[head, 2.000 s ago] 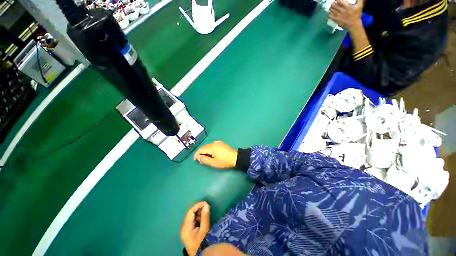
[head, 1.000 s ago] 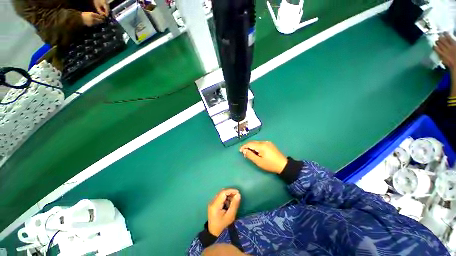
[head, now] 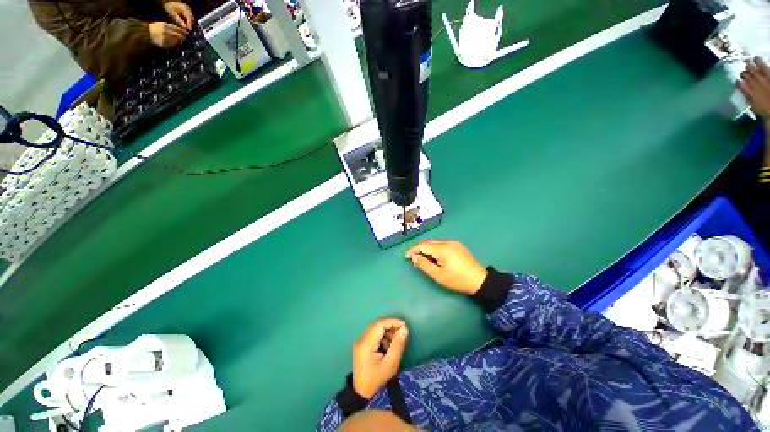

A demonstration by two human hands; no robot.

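Note:
A black electric screwdriver [head: 403, 110] hangs upright, its thin bit over the brassy pick-up point of a grey-white screw feeder [head: 387, 221] on the green belt. My right hand [head: 447, 265] rests just nearer to me than the feeder, fingers curled in, not touching the screwdriver. My left hand [head: 378, 356] rests lower on the belt, thumb and fingers curled together around a dark gap. No part shows in either hand, though the inside of each curl is hidden.
White housings [head: 139, 380] stand at the lower left. A blue bin [head: 625, 283] of round white parts is at the right. A white unit with splayed antennas [head: 479, 38] lies beyond the rail. One person sits across the line; another's hand [head: 756, 89] shows at the right edge.
The view has swung left since the first frame, bringing the lower-left housings and far person into view. Both hands and the screwdriver have barely moved.

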